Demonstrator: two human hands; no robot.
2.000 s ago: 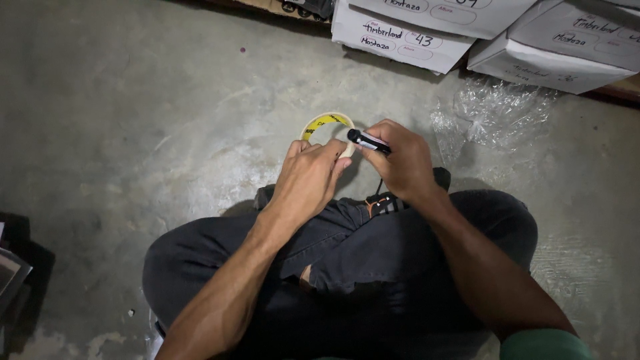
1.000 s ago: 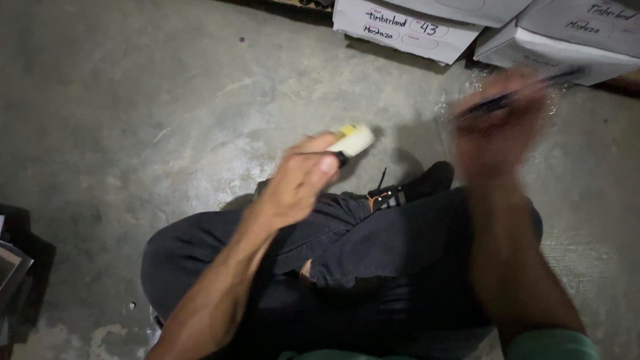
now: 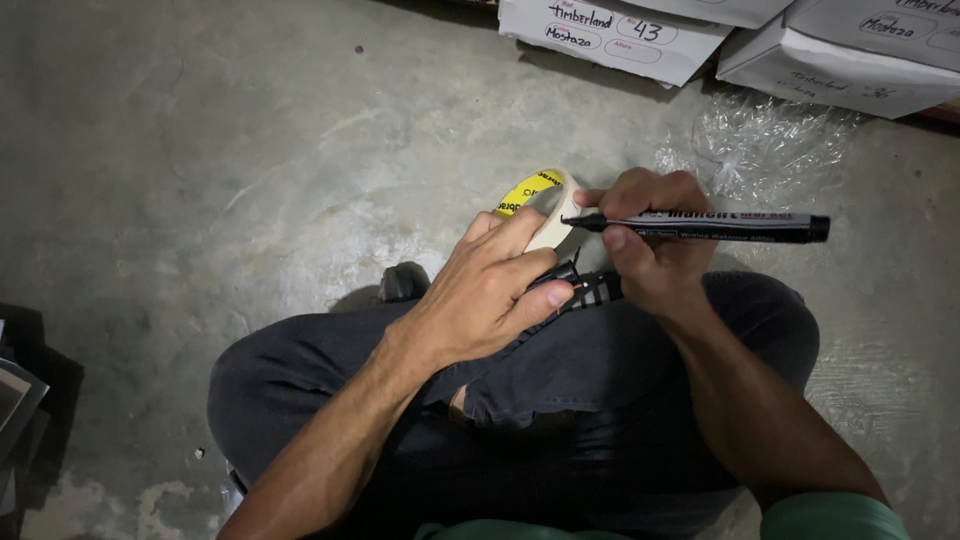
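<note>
My left hand [image 3: 484, 289] grips a roll of masking tape [image 3: 553, 229] with a yellow inner core, held tilted above my crossed legs. Between its thumb and fingers it also holds a black marker cap [image 3: 553, 276]. In my right hand [image 3: 660, 240] is a black and white permanent marker [image 3: 720, 226], uncapped and lying nearly level. The marker's tip touches or almost touches the outer face of the tape, where a small dark mark shows. A right fingertip rests at the roll's edge.
White cardboard boxes [image 3: 611, 37] bearing handwriting stand at the top right. Crumpled clear plastic [image 3: 776, 146] lies on the concrete floor below them. My crossed legs in dark trousers [image 3: 300, 367] are under my hands, with a dark shoe [image 3: 596, 292] just beneath. Flat items [image 3: 19, 405] sit at the left edge.
The marker has been uncapped, and its cap is now in my left hand. My right hand, blurred near the boxes one second ago, has come back to the tape roll with the marker.
</note>
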